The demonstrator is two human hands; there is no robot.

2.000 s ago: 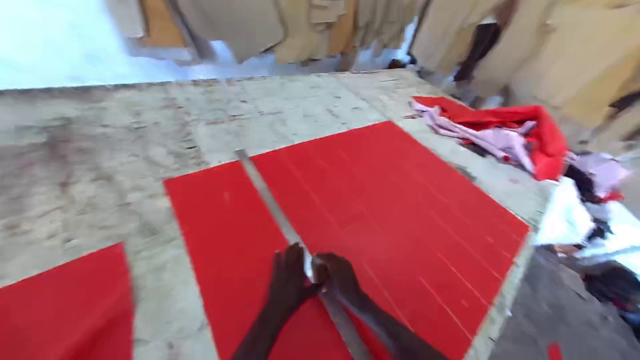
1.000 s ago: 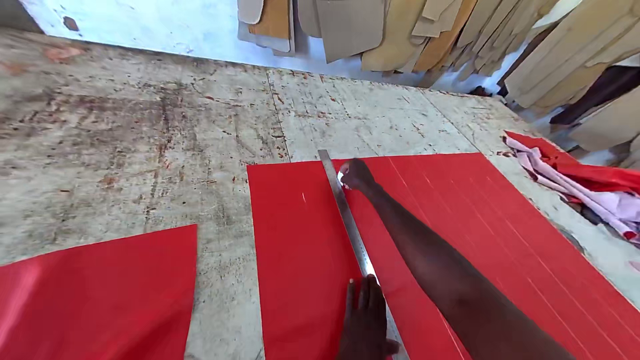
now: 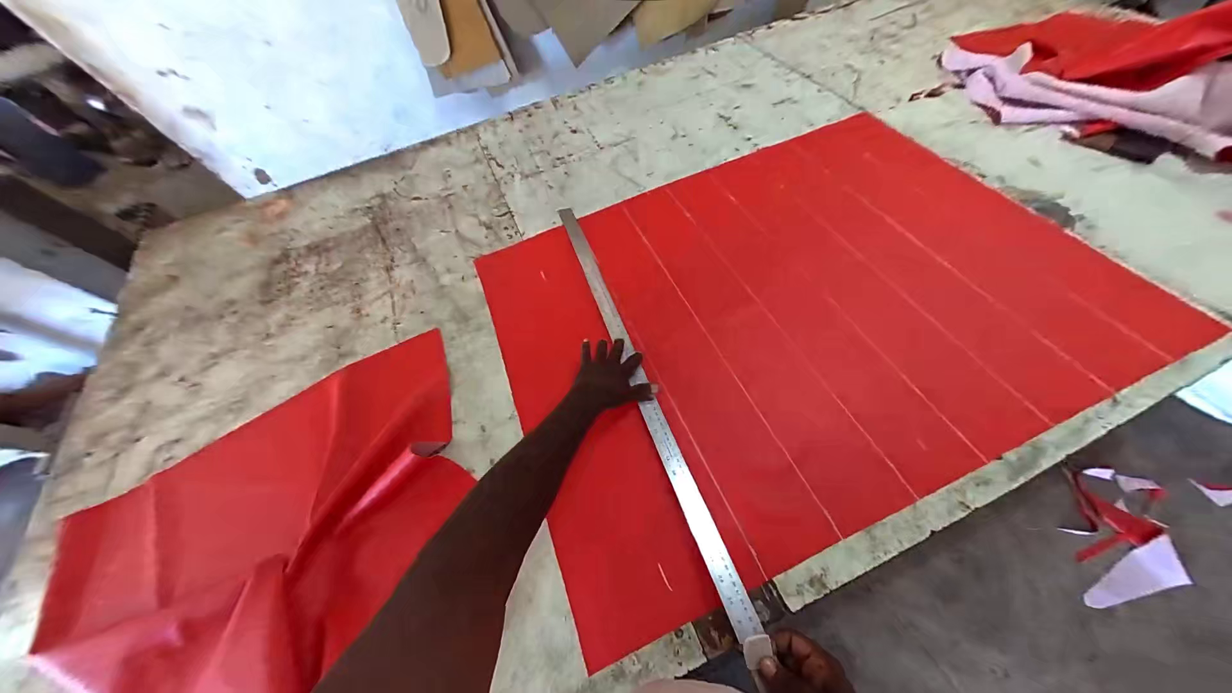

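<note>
A long steel ruler (image 3: 685, 481) lies across a flat red sheet of coated fabric (image 3: 799, 318), which bears several pale, roughly parallel lines. My left hand (image 3: 611, 375) is spread with its palm and fingers pressed on the ruler near its middle. At the ruler's near end, by the table edge, my right hand (image 3: 804, 664) pinches a small whitish piece, likely marking chalk (image 3: 758, 649), against the ruler. Part of the right hand is cut off by the frame's lower edge.
The worn table (image 3: 337, 260) carries a rumpled red sheet (image 3: 231, 481) at left and a heap of red and pink fabric (image 3: 1088, 77) at upper right. Pattern pieces (image 3: 472, 43) hang beyond the far edge. Scraps (image 3: 1141, 568) lie on the floor at right.
My right hand has moved from the ruler's far end to its near end. My left hand rests farther up the ruler. The view has shifted, showing more of the left sheet.
</note>
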